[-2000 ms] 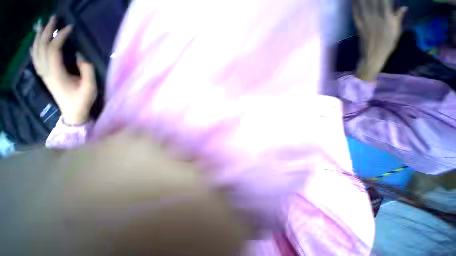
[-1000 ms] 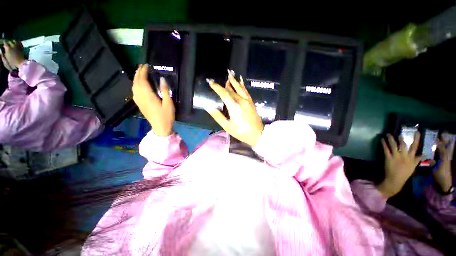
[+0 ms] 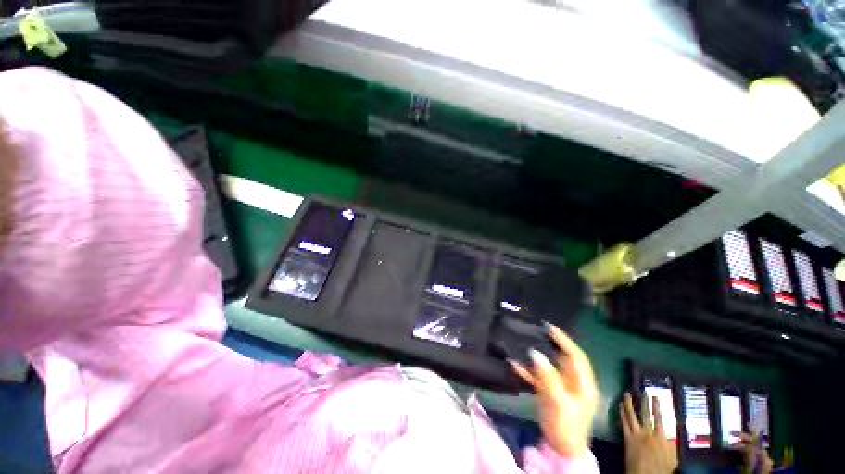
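A black foam tray [image 3: 357,324] lies slanted on the green bench. Its leftmost slot holds a smartphone [image 3: 315,250] with small white text on black. The second slot from the left looks bare. The third holds another lit smartphone [image 3: 448,294], and the fourth a dark smartphone [image 3: 521,292] with faint text. My right hand [image 3: 567,389] is at the lower right of the tray, fingers apart, fingertips by the fourth phone's lower end, holding nothing visible. My left hand is out of the picture; a large pink sleeve fills the left side.
Another dark tray [image 3: 215,218] is partly behind the sleeve. A white shelf edge [image 3: 519,102] and grey post [image 3: 713,222] with yellow tape stand behind. Stacked trays [image 3: 681,319] are at right. Another person's hands [image 3: 649,444] are at a tray of lit phones, lower right.
The view has turned and shows more of the right and the shelf. My left hand has left the picture. The second slot, which held a phone, now looks bare. My right hand has moved to the tray's right end.
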